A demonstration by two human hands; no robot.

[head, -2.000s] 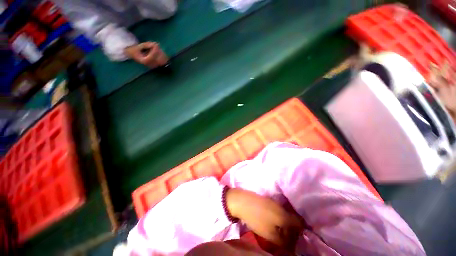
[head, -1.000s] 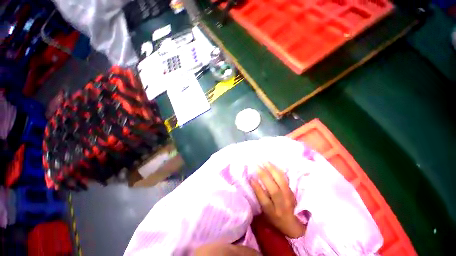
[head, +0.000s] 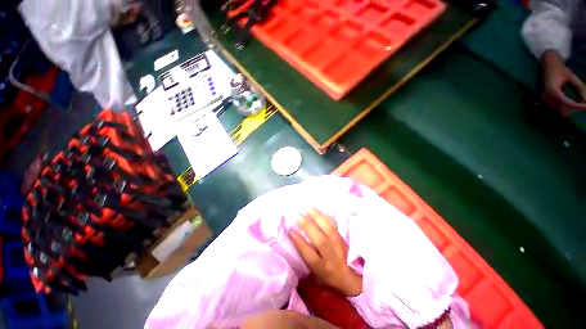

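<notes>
My right hand (head: 322,250) lies on my other pink striped sleeve (head: 250,270), with its fingers slightly spread and nothing in it. My arms are folded over an orange-red compartment tray (head: 450,238), whose row of square pockets shows along their right side. My left hand is not visible; only a dark red bead bracelet shows at the bottom edge, lower right. A blurred skin-coloured shape is cut off at the bottom edge.
A white disc (head: 286,160) lies left of the tray. A keypad device (head: 186,96), paper slip (head: 207,144) and red-and-black bundled parts (head: 96,199) are farther left. Another tray (head: 340,48) is above. The green conveyor (head: 475,148) and another person's hand (head: 560,83) are right.
The view turned far left after the first frame, then slightly back right, bringing the opposite worker's hand into view. My right hand stays on the sleeve since one second ago.
</notes>
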